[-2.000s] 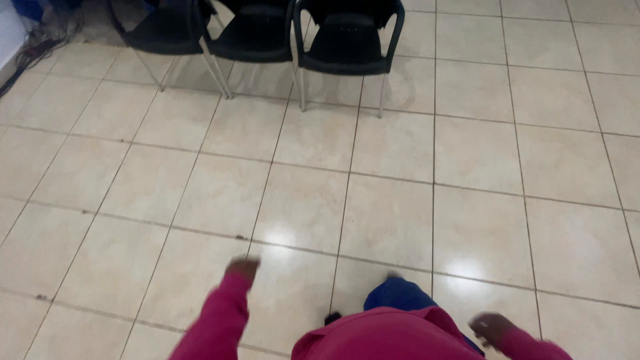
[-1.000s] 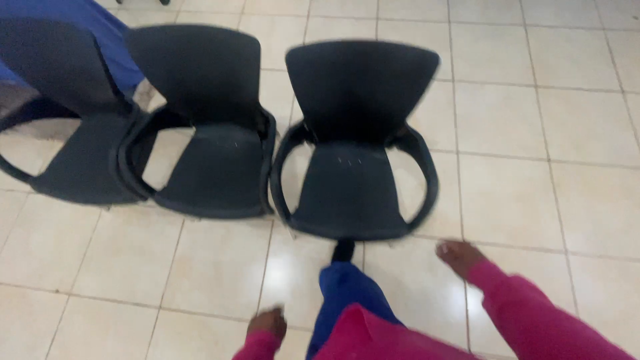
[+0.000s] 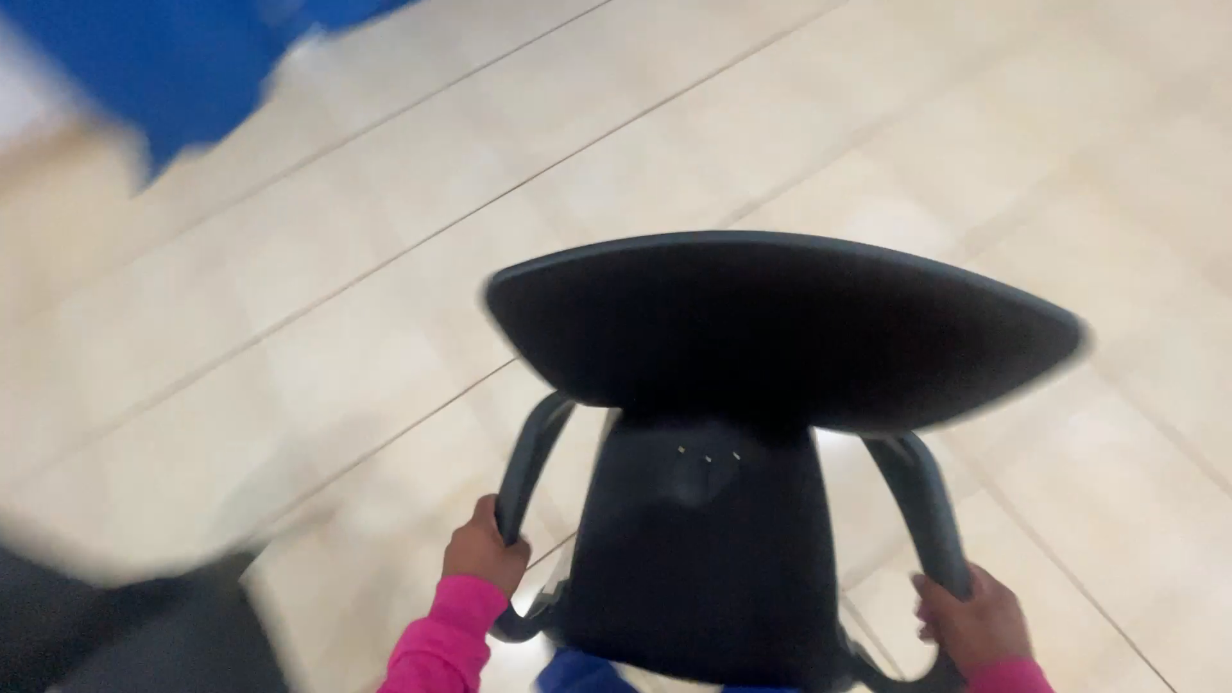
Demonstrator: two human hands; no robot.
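A black plastic armchair (image 3: pixel 707 539) is right in front of me, its backrest on the far side and its seat toward my body. My left hand (image 3: pixel 486 549) is closed around the chair's left armrest. On the other side, my right hand (image 3: pixel 977 616) grips the right armrest. Both pink sleeves reach in from the bottom edge. The chair's legs are hidden under the seat.
Part of another dark chair (image 3: pixel 144 635), blurred, shows at the lower left. Blue cloth (image 3: pixel 202 67) hangs at the upper left. Beige floor tiles (image 3: pixel 404 221) surround the chair.
Both hands, which held nothing one second ago, have taken hold of the armrests of the rightmost chair. That chair now stands apart from its neighbour. The view has turned strongly.
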